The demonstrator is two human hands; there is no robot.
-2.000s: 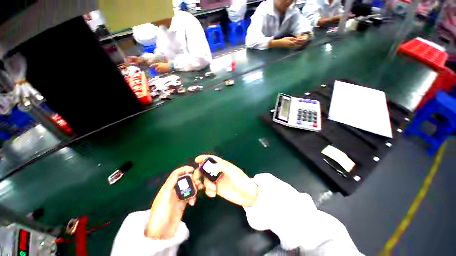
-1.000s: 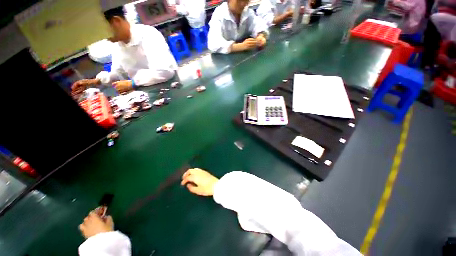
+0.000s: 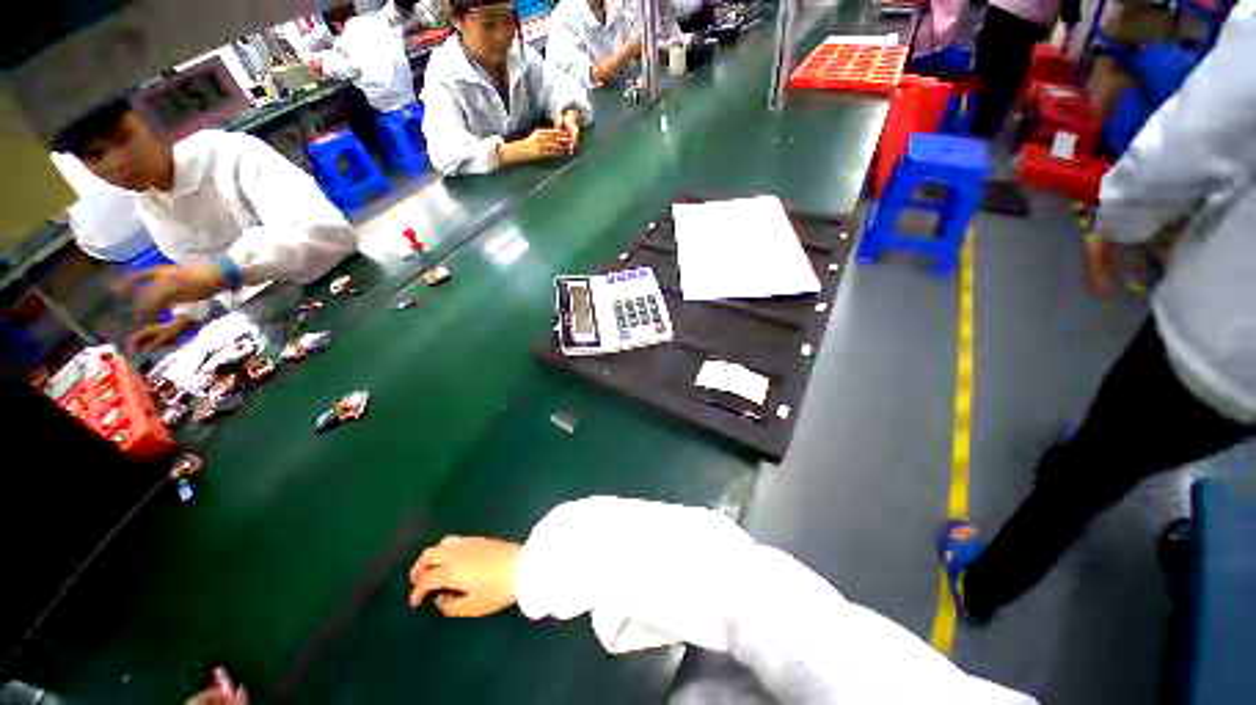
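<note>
My right hand (image 3: 468,576) rests low over the green bench with its fingers loosely curled and slightly apart. I see nothing in it. My left hand (image 3: 218,689) is cut off by the bottom edge; only blurred fingertips show, and what it holds is hidden. A small loose watch piece (image 3: 344,409), dark at one end and pale and reddish at the other, lies on the bench ahead of my hands. Another small piece (image 3: 186,475) lies further left, near the red tray.
A red gridded tray (image 3: 117,402) and a heap of units (image 3: 221,361) lie at left, near a seated person. A calculator (image 3: 613,311), white sheet (image 3: 744,248) and paper slip (image 3: 731,382) lie on a black board (image 3: 661,383). A person stands at right beyond a blue stool (image 3: 926,193).
The two small screen units have left my hands, which are now apart. Small pieces now lie ahead on the bench. The view has swung right, and a standing person has come in.
</note>
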